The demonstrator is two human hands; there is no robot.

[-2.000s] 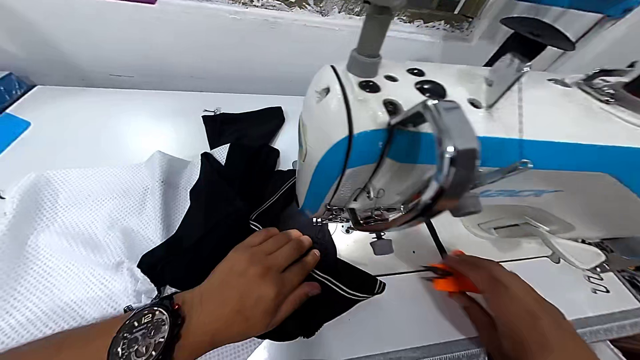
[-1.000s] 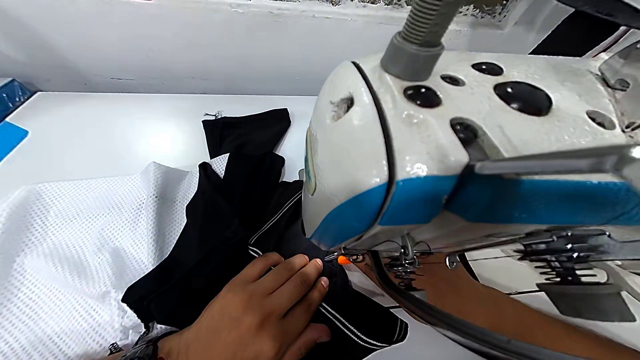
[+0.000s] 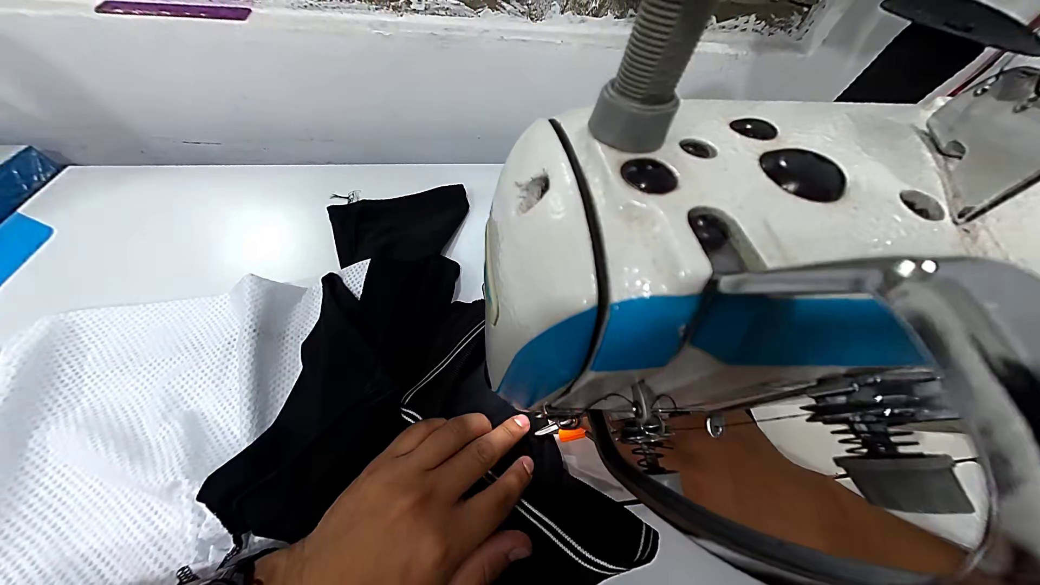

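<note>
My left hand (image 3: 431, 504) rests palm down, fingers spread, on black fabric with white stripes (image 3: 561, 528), its fingertips close to the needle area of a white and blue sewing machine (image 3: 650, 325). Joined or lying against the black cloth is white mesh fabric (image 3: 146, 406). Beyond my left fingertips shows a small pointed metal tool with an orange part (image 3: 571, 435), likely thread snips. My right hand (image 3: 699, 463) reaches in behind the machine's front parts; its fingers are mostly hidden, at the orange tool.
A grey flexible tube (image 3: 650, 73) rises from the machine head. A blurred metal lever (image 3: 951, 341) crosses the near right. Blue items (image 3: 28, 183) lie at the table's left edge, and a white wall (image 3: 284, 97) stands behind the white table (image 3: 187, 211).
My right hand has moved left with the orange tool, from the machine bed at the right to beside the needle area. My left hand stays on the black fabric. The view has shifted closer to the machine.
</note>
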